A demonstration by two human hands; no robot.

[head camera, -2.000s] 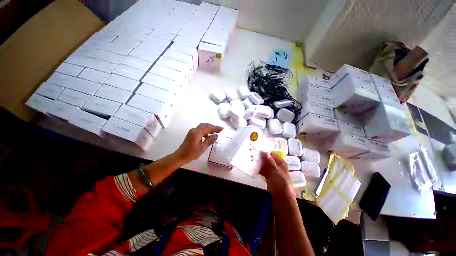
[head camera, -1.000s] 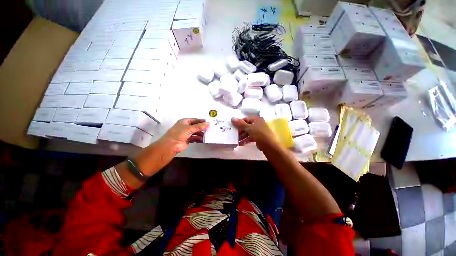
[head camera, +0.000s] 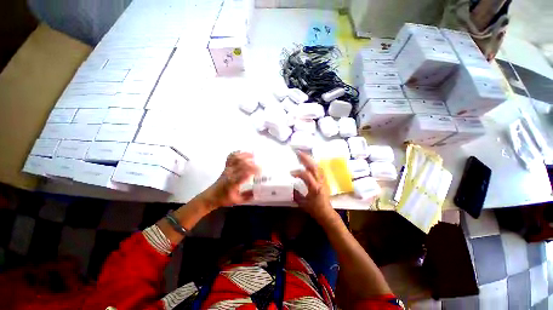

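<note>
A small white retail box (head camera: 273,189) sits at the table's front edge, between my hands. My left hand (head camera: 236,180) holds its left side and my right hand (head camera: 311,183) holds its right side. The box's upper part is washed out by glare, so I cannot tell whether its lid is fully closed. A yellow label sheet (head camera: 337,175) lies just right of my right hand. Glossy white rounded cases (head camera: 309,111) lie in a loose pile behind the hands, with more to the right.
Rows of white boxes (head camera: 91,130) fill the left. Black cables (head camera: 315,69) lie behind the cases near a light-blue card (head camera: 319,35). Stacked white boxes (head camera: 424,72) stand right rear. Spare label sheets (head camera: 424,188), a black smartphone (head camera: 473,186) and clear plastic (head camera: 526,143) lie right.
The white piece with the gold mark, earlier tilted over the box, no longer shows that mark. Both hands now grip the box's sides, and the box's front faces me. The camera view has shifted.
</note>
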